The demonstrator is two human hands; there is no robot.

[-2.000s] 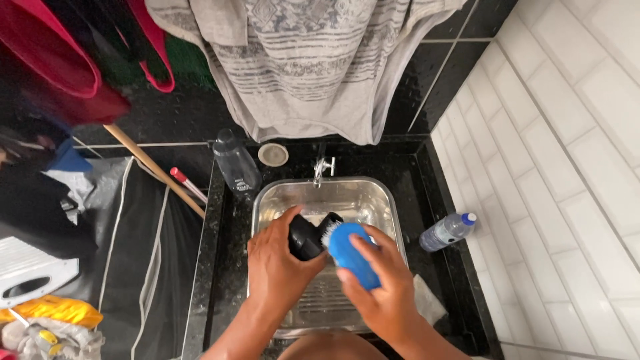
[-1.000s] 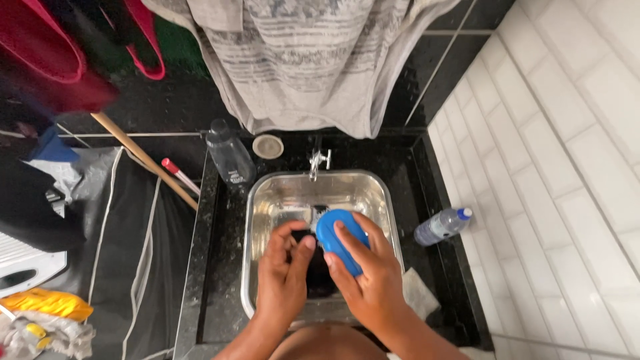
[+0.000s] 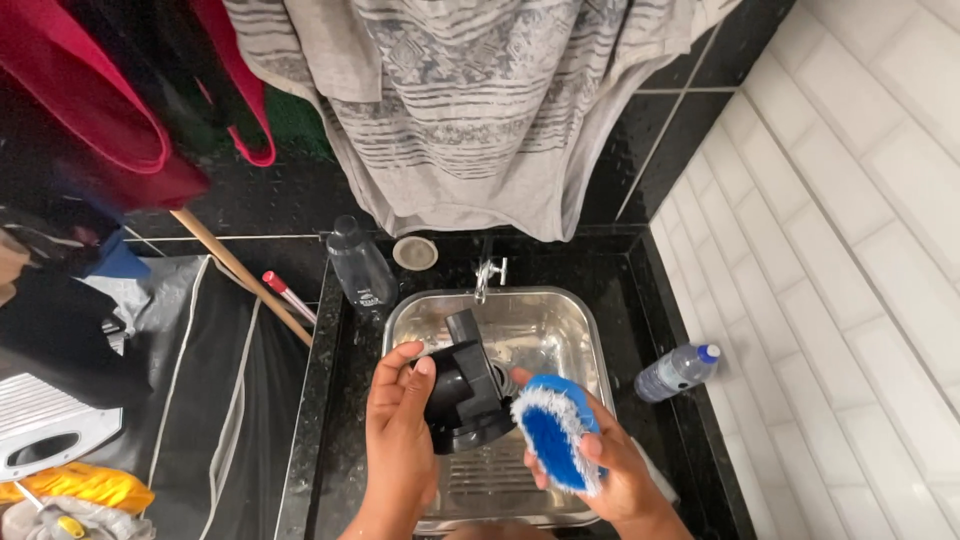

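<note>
My left hand (image 3: 405, 420) grips a black plastic part (image 3: 469, 390) with a short spout, over the stainless steel sink (image 3: 525, 499). To its right, my right hand (image 3: 611, 457) holds a blue scrub brush (image 3: 559, 435), whose white and blue bristles face the camera. A small gap separates the brush from the black part. Behind both hands, the chrome tap (image 3: 489, 279) stands at the sink's back edge. The drain is partly hidden behind the black part.
A dark translucent bottle (image 3: 362, 266) and a round lid (image 3: 415, 253) lie behind the sink at left. A clear plastic bottle (image 3: 676, 371) is at right, near the white tiled wall (image 3: 840, 300). A patterned shirt (image 3: 480, 112) hangs above; a wooden pole (image 3: 244, 277) leans at left.
My right hand has turned the brush so its bristles show, and it is now apart from the black part. My left hand has raised the black part into fuller view.
</note>
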